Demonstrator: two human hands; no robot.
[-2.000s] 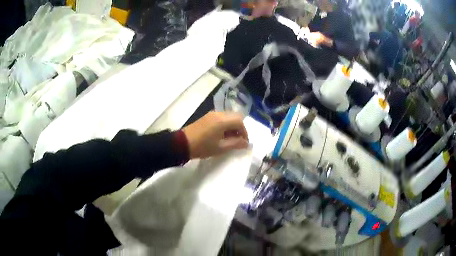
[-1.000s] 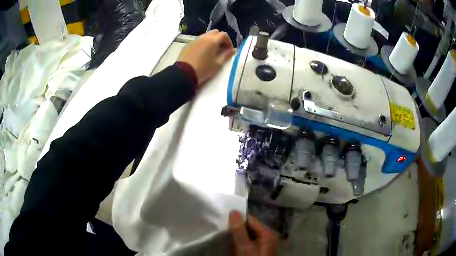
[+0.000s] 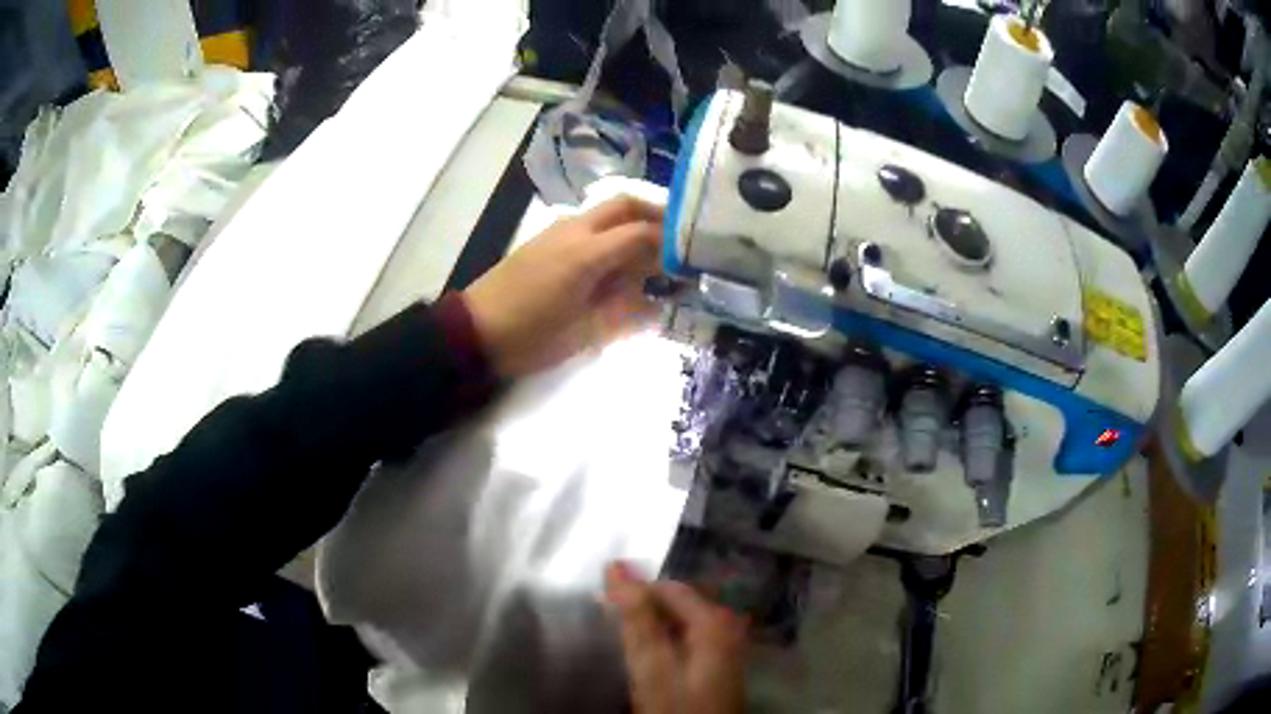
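Observation:
A white garment piece (image 3: 523,509) lies under both hands, its right edge along the brightly lit needle area (image 3: 694,405) of the white overlock machine (image 3: 892,237) with its blue stripe. My left hand (image 3: 572,279) is on the fabric's far part, left of the machine head; its fingertips are partly hidden by the head. My right hand (image 3: 676,644) holds the near edge of the fabric between thumb and fingers at the bottom of the picture, cut off by the frame's edge.
A long smooth white stack (image 3: 307,265) lies left of the machine. Crumpled white pieces (image 3: 84,307) are heaped at far left. White thread cones (image 3: 1006,77) stand behind and right of the machine. Grey strips (image 3: 592,147) hang behind it. A dark upright bar (image 3: 920,635) is below the head.
Since one second ago, my left hand has moved nearer, down beside the machine head. The far end of the fabric now lies nearer the needle. My right hand has shifted slightly left.

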